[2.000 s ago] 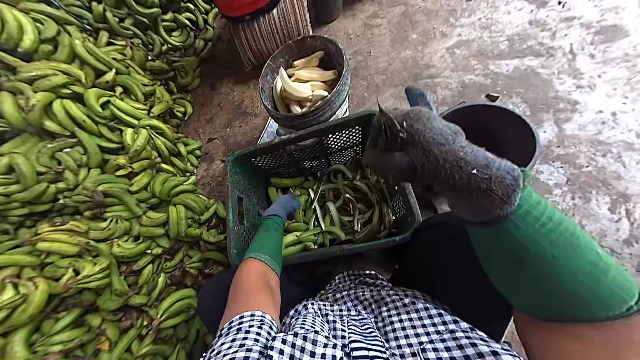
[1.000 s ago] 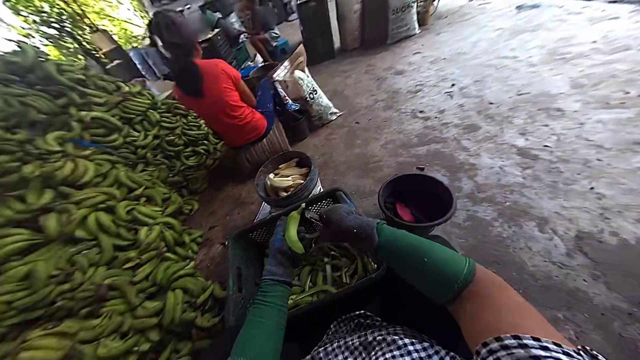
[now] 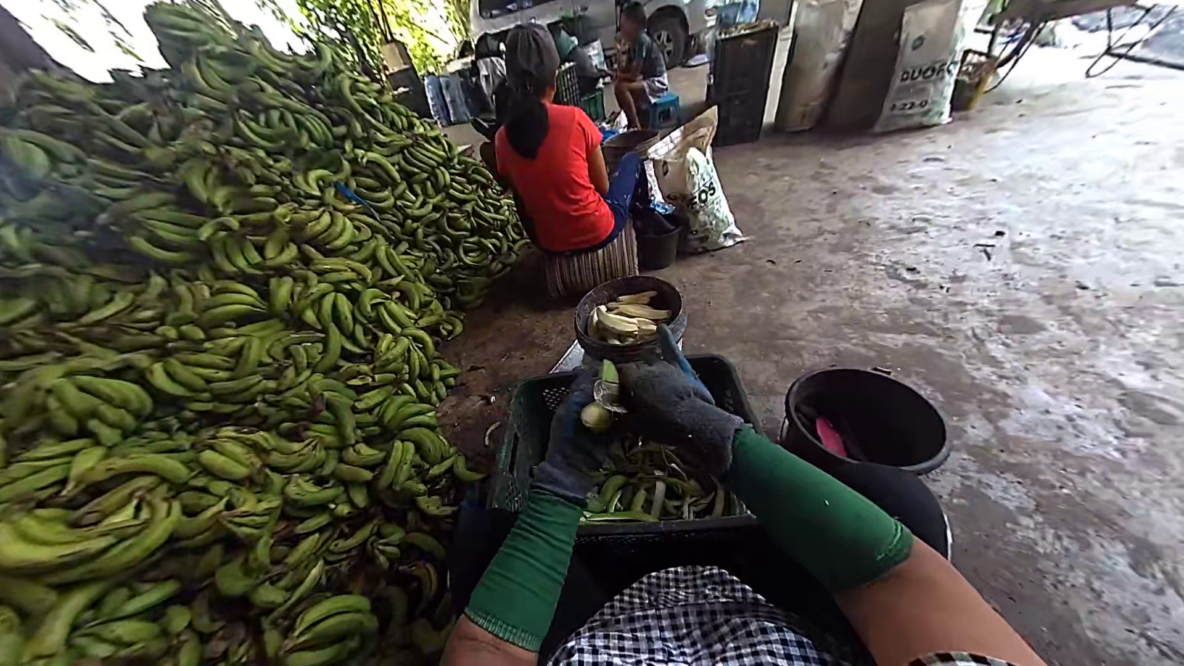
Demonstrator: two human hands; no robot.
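Observation:
My left hand (image 3: 575, 435), in a dark grey glove, grips a green banana (image 3: 598, 416) over the crate. My right hand (image 3: 675, 407), gloved too, is closed close beside it and touches the fruit's side; whether it holds a tool is hidden. A thin, pale, curled piece lies against the banana between the hands. Beneath them the dark green plastic crate (image 3: 518, 449) holds green bananas and strips of peel (image 3: 661, 490). Just beyond the hands stands a bucket (image 3: 678, 319) with peeled, cream-coloured bananas (image 3: 629, 319).
A large heap of green bananas (image 3: 231, 370) fills the left side. A black bucket (image 3: 934, 435) with a pink thing inside stands at the right. Ahead, a person in a red shirt (image 3: 560, 180) sits beside a printed sack (image 3: 698, 199); another person (image 3: 638, 65) sits farther back.
Two seconds ago my left hand was down in the crate and my right hand was raised apart from it. Both have come together at a green banana above the crate. The view has tilted up.

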